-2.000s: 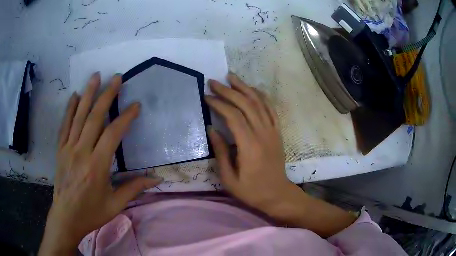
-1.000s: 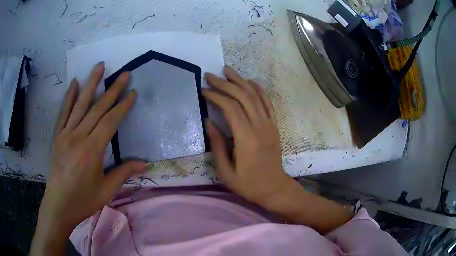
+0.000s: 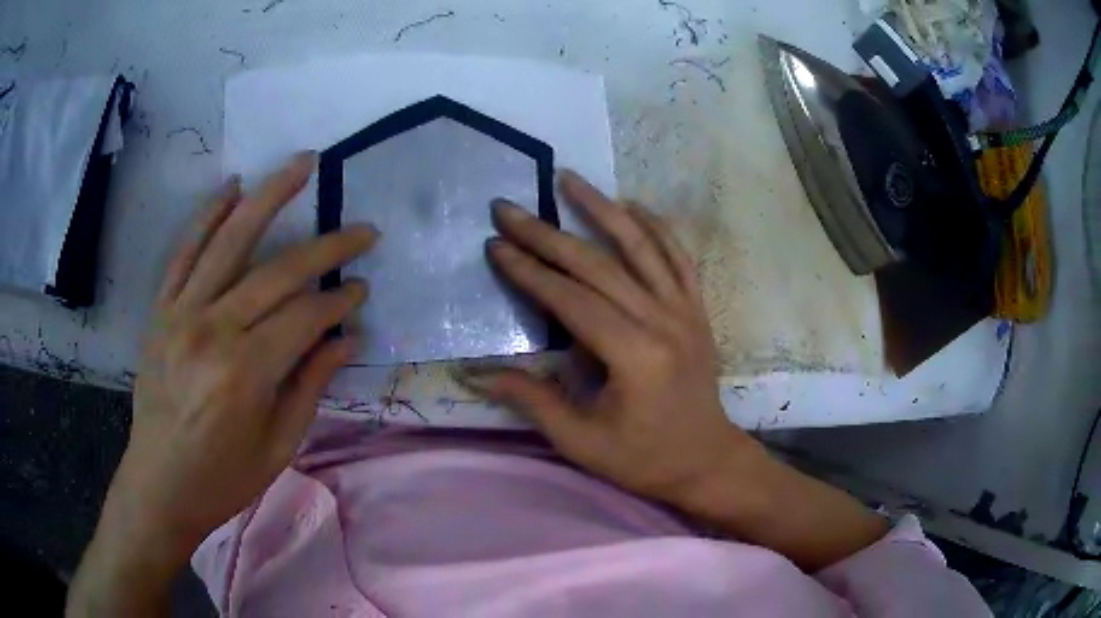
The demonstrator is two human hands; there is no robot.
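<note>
The grey, shiny pocket template (image 3: pixel 435 242) lies flat with its point away from me. The black pocket piece (image 3: pixel 501 129) shows as a dark border along its sides and point. Under both lies the white backing (image 3: pixel 278 109). My left hand (image 3: pixel 248 326) rests at the left side, with fingertips on the template and border and others on the backing. My right hand (image 3: pixel 616 320) rests at the right side, two fingertips on the template, its thumb by the near edge. Neither hand grips anything; both have fingers apart.
The steam iron (image 3: pixel 881 169) lies at the right on a dark brown iron rest (image 3: pixel 924 320). A yellow bundle (image 3: pixel 1020 229) is beside it, and cream scraps (image 3: pixel 942 30) are behind. Pressed pockets (image 3: pixel 48 181) lie at the left. Thread ends dot the white table.
The view has shifted a little. The template sits straighter, and my right fingers have moved from its side onto its surface. The iron has not visibly moved on the table.
</note>
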